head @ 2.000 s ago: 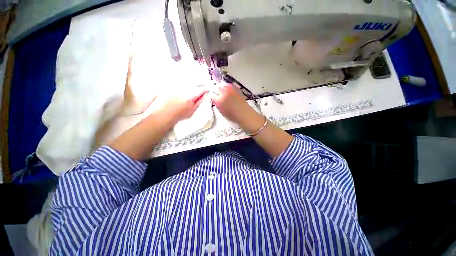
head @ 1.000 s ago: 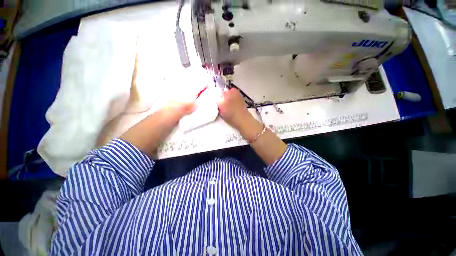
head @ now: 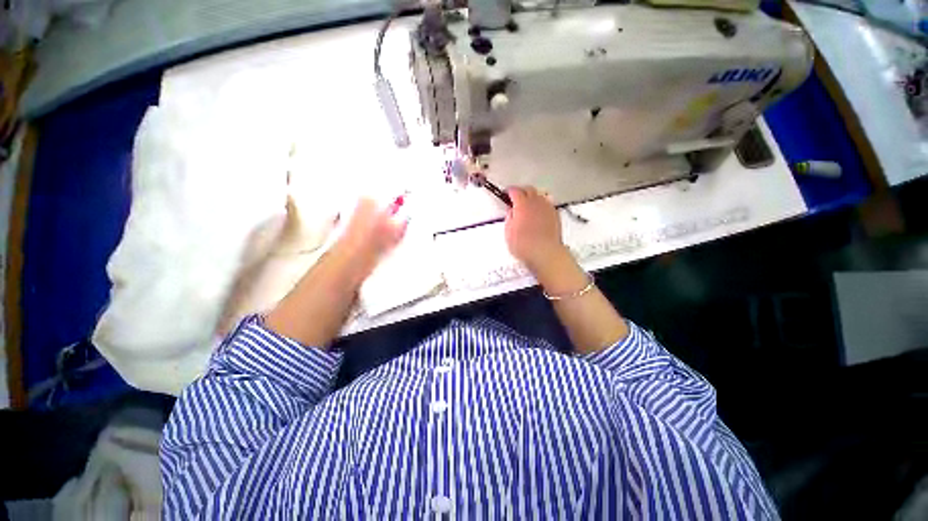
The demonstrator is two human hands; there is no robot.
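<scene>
An off-white garment piece (head: 193, 239) spreads over the left of the white table and hangs over its front left edge. Its part near the needle is overexposed. My left hand (head: 368, 232) lies on the cloth left of the needle, a small red spot at its fingertips; whether it grips cloth is unclear. My right hand (head: 534, 222) is closed on a thin dark metal piece (head: 493, 189) that points up-left to the needle area (head: 463, 168). The cream JUKI sewing machine (head: 611, 76) stands behind, and a pale lamp stick (head: 391, 110) hangs left of its needle.
A printed ruler scale (head: 651, 237) runs along the front table edge. Blue trays flank the table at left (head: 76, 234) and right (head: 829, 142). A pale yellow-green cylinder (head: 818, 168) lies in the right one. A crumpled cream heap (head: 117, 476) sits at lower left.
My right hand has moved right, away from the needle and cloth, and has taken hold of the dark metal piece. My left hand has drawn slightly away from the needle. The view has shifted.
</scene>
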